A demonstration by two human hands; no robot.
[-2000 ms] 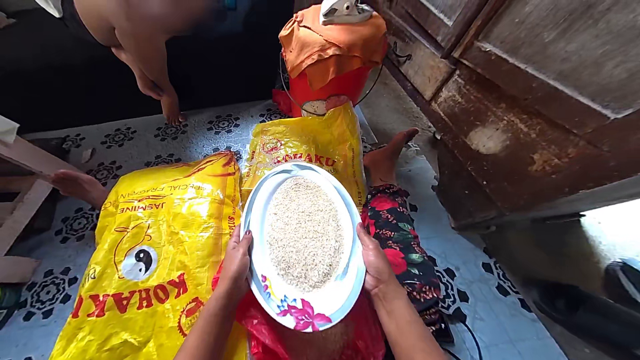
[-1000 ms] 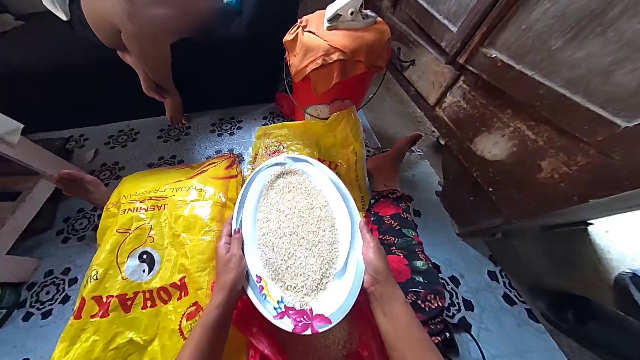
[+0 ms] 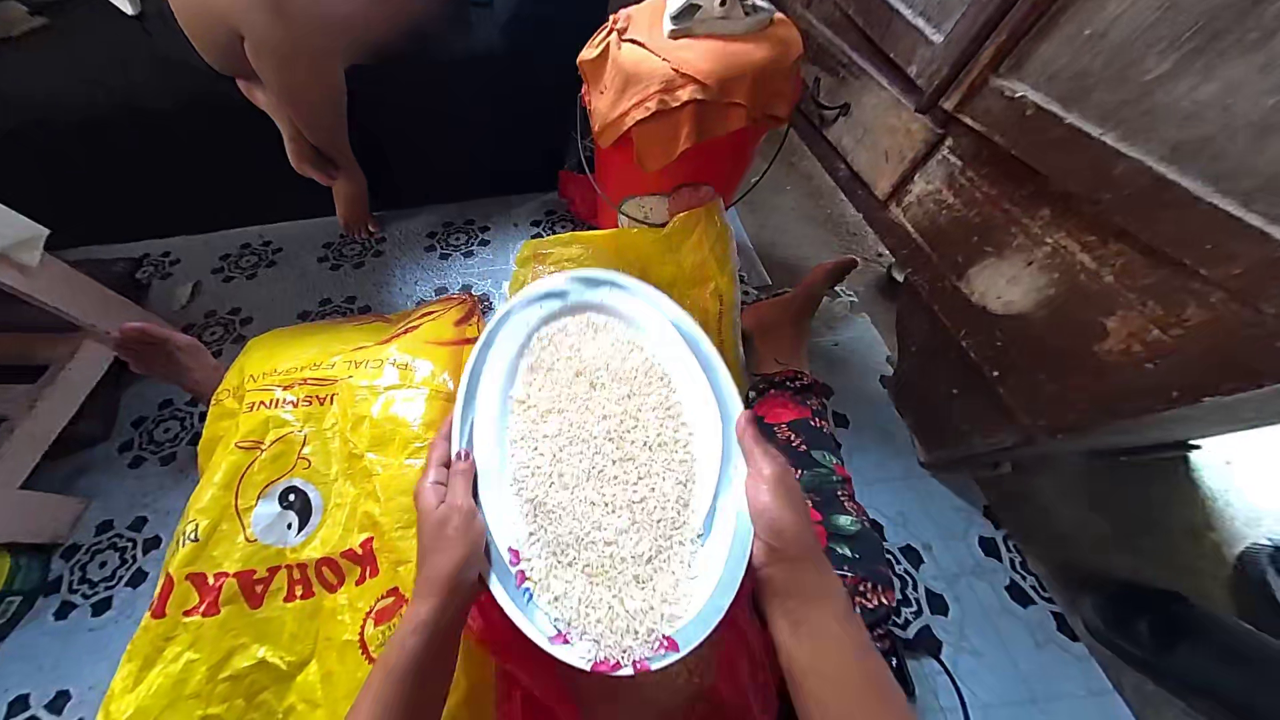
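An oval white plate (image 3: 735,450) with pink flowers on its rim is held up in front of me. Uncooked rice grains (image 3: 605,480) cover most of it, reaching the rim at the near end. My left hand (image 3: 450,515) grips the plate's left edge, and my right hand (image 3: 780,500) grips the right edge. Left of the plate lies a full yellow rice sack (image 3: 290,430); another yellow sack (image 3: 640,255) shows behind it. Red fabric or mesh (image 3: 735,640) is partly hidden below the plate.
A red bucket (image 3: 665,165) under an orange cloth (image 3: 690,75) stands beyond the sacks. My legs stretch to both sides, one in flowered cloth (image 3: 825,480). Another person's arm (image 3: 310,110) reaches the patterned floor. Wooden furniture (image 3: 1090,250) is at right, a wooden frame (image 3: 50,420) at left.
The rice has spread and shifted toward the near rim, covering more of the flower pattern. Both hands keep hold of the plate.
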